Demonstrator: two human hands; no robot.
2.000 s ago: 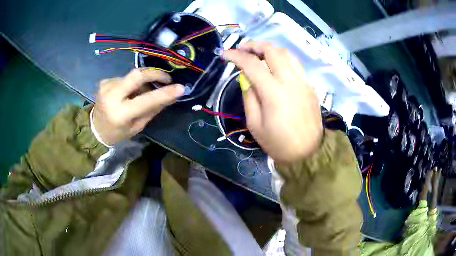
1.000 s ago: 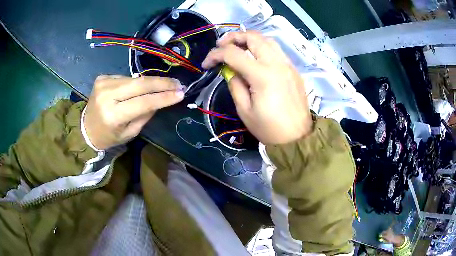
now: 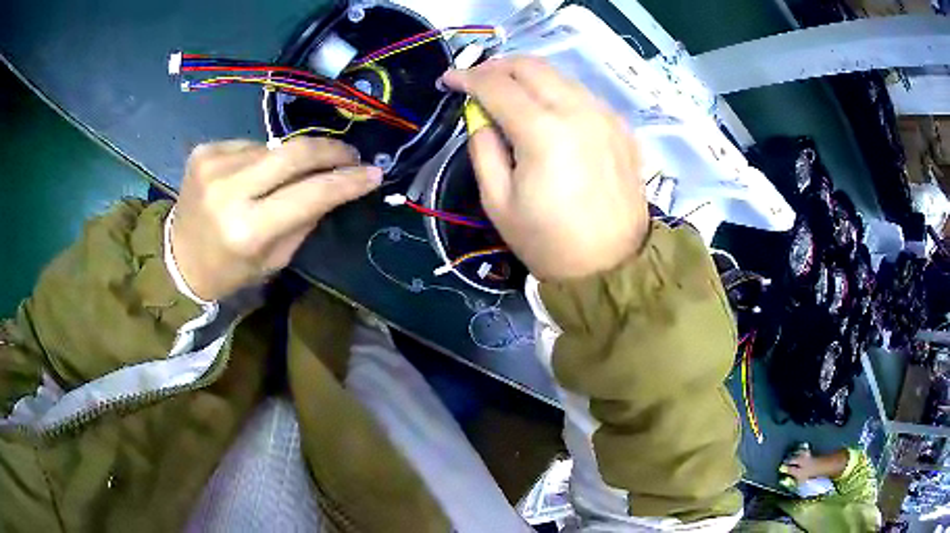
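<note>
A round black housing [image 3: 344,73] lies open on the bench, with red, blue and yellow leads [image 3: 313,85], a yellow ring and a silver-white part inside. My left hand [image 3: 255,208] is at its near rim, thumb and fingertips at a pale screw post; whether it pinches a small part is unclear. My right hand [image 3: 557,156] is at the right rim, fingertips at another pale post. A short yellow handle [image 3: 476,117] is held in the right hand, between thumb and fingers. A second black housing [image 3: 458,208] with leads lies partly hidden under my right hand.
Glossy white brackets [image 3: 698,156] lie behind the housings. A thin clear beaded strand [image 3: 419,285] lies near the bench's front edge. Many black round modules [image 3: 823,271] are heaped at right. Another person's hand [image 3: 810,465] with a yellow-green sleeve is at lower right.
A dark strip held at the housing's near right rim a second ago now sits lower along the rim. My right fingertips have moved up to the right-hand post. The other person's hand shows more.
</note>
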